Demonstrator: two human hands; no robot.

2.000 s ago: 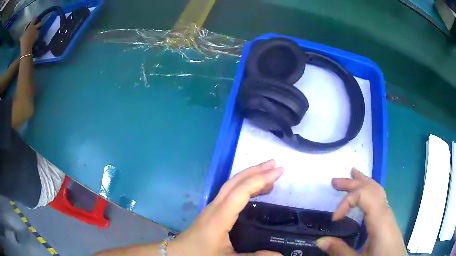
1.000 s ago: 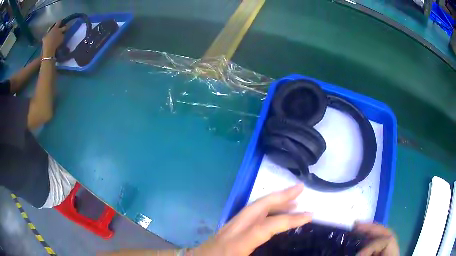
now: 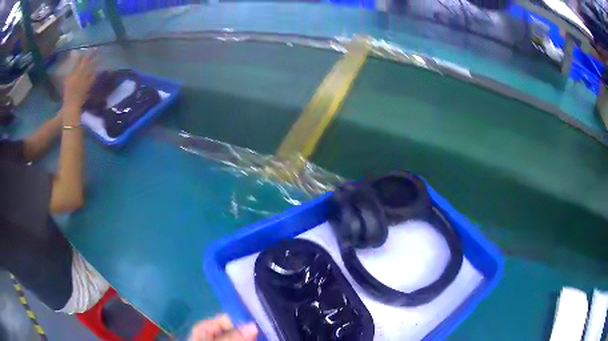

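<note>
The blue tray [image 3: 217, 266] lies turned at an angle at the lower centre, with a white liner [image 3: 403, 323] inside. The glossy black oval part [image 3: 310, 293] rests in its left side, twin recesses facing up. The matte black headphones [image 3: 400, 296] lie beside it towards the far right side. Part of my left hand [image 3: 223, 329] shows at the bottom edge, fingertips at the tray's near left rim; it is blurred and cut off, so its grip is unclear. My right hand is out of the picture.
A dark green conveyor [image 3: 427, 113] with a yellow band [image 3: 327, 103] runs beyond the bench; wrinkled clear tape [image 3: 287, 170] lies along its edge. White strips [image 3: 570, 316] stand at the lower right. Another person's arm [image 3: 69, 160] is over a second blue tray [image 3: 133, 132] at the left.
The tray has turned, and the oval part now lies in its left side, released. My left hand has moved down and left; my right hand has left the picture. The view has tilted up.
</note>
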